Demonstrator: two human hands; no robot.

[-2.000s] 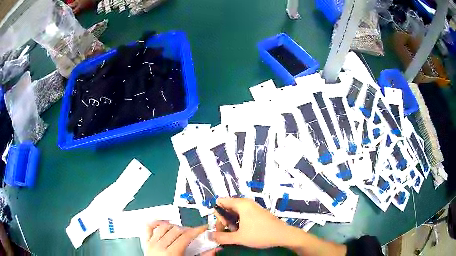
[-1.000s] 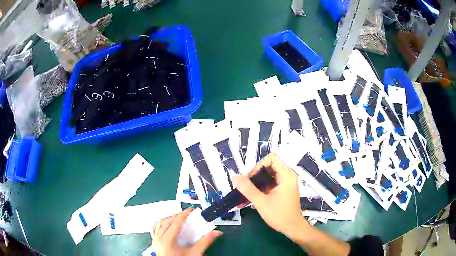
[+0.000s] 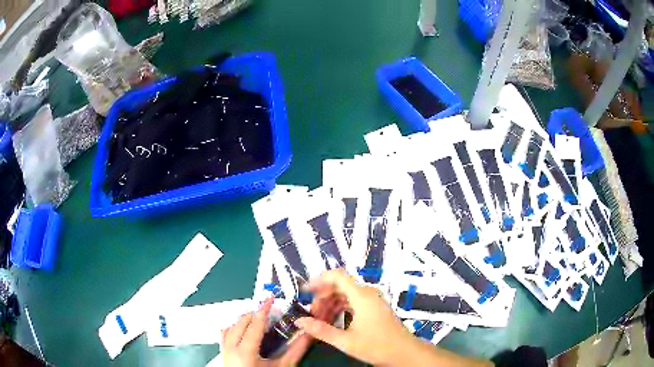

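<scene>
My left hand (image 3: 251, 337) is at the bottom centre, its fingers closed on a black strap (image 3: 288, 321) that is bent between my two hands. My right hand (image 3: 358, 315) is just right of it, with thumb and fingers on the same strap; its fingertips are slightly blurred. The card under the strap is mostly hidden by my hands. Two blank white cards (image 3: 168, 290) with blue marks lie to the left of my left hand. A large overlapping pile of carded straps (image 3: 459, 197) spreads from beside my right hand to the right.
A large blue tub (image 3: 193, 192) heaped with black straps stands at upper left. Small blue bins stand at the back (image 3: 419, 93), left edge (image 3: 36, 238) and right (image 3: 577, 136). Clear bags (image 3: 100, 57) lie at back left. A grey post (image 3: 491, 68) rises behind the pile.
My right hand has come down and left from over the pile. The strap, stretched out straight a second ago, is now bent between both hands.
</scene>
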